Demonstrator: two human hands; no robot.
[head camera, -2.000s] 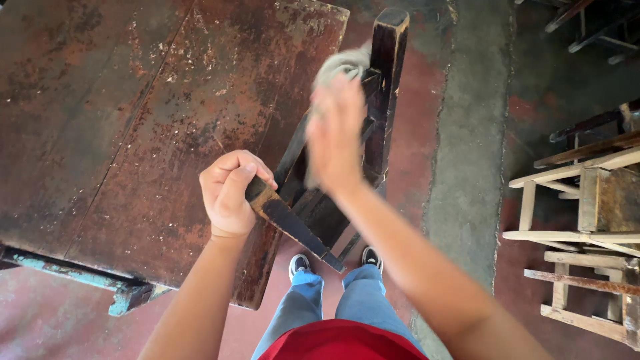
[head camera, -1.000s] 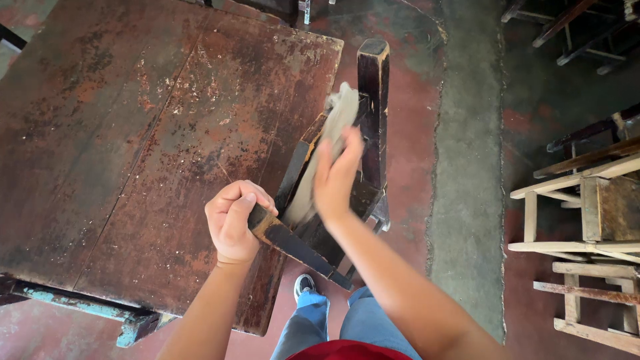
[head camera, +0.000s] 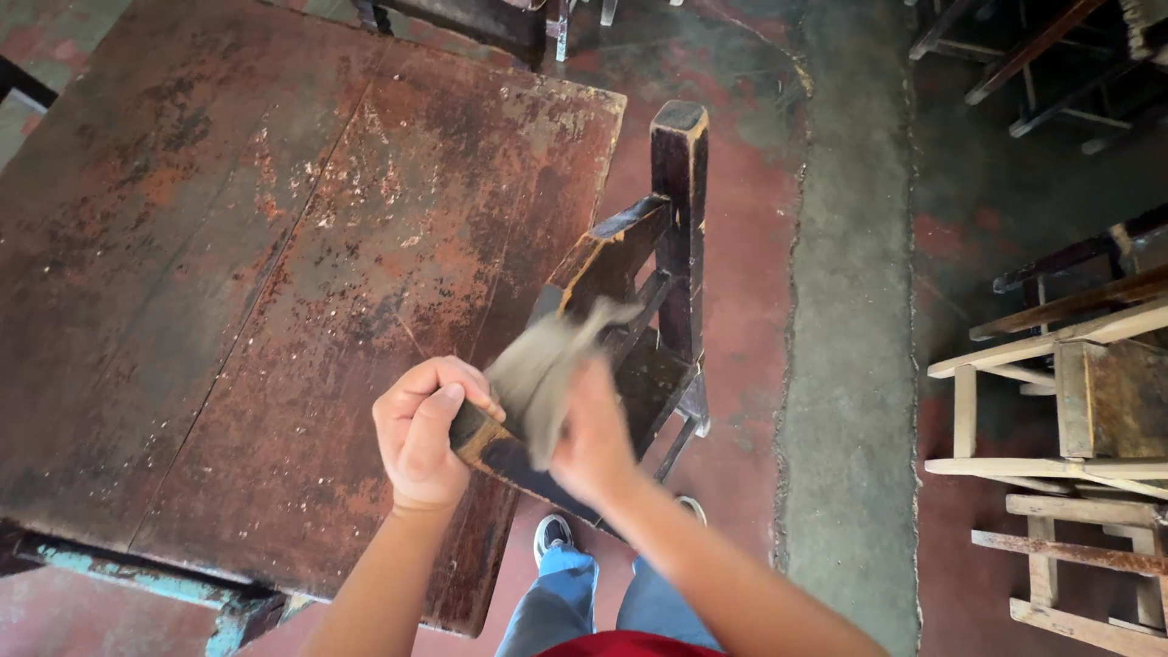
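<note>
A dark, worn wooden chair (head camera: 680, 228) stands beside the table, its paint rubbed to bare wood along several edges. My left hand (head camera: 429, 429) grips the top end of the chair's near back post. In my right hand (head camera: 593, 438) is a grey-beige cloth (head camera: 538, 374), blurred by motion, lying against the chair's back near that post. The cloth hides part of the back rail, and my right fingers are partly blurred. Behind the cloth, the far post and the dark seat show.
A large wooden table (head camera: 301, 301) with flaking reddish-brown paint fills the left side. Unpainted wooden chair frames (head camera: 1077, 465) stand at the right edge, with darker furniture above them. A grey concrete strip (head camera: 849, 319) crosses the red floor.
My right hand and the cloth have come from the chair's far post down along the back toward my left hand. My left hand keeps its hold on the near post.
</note>
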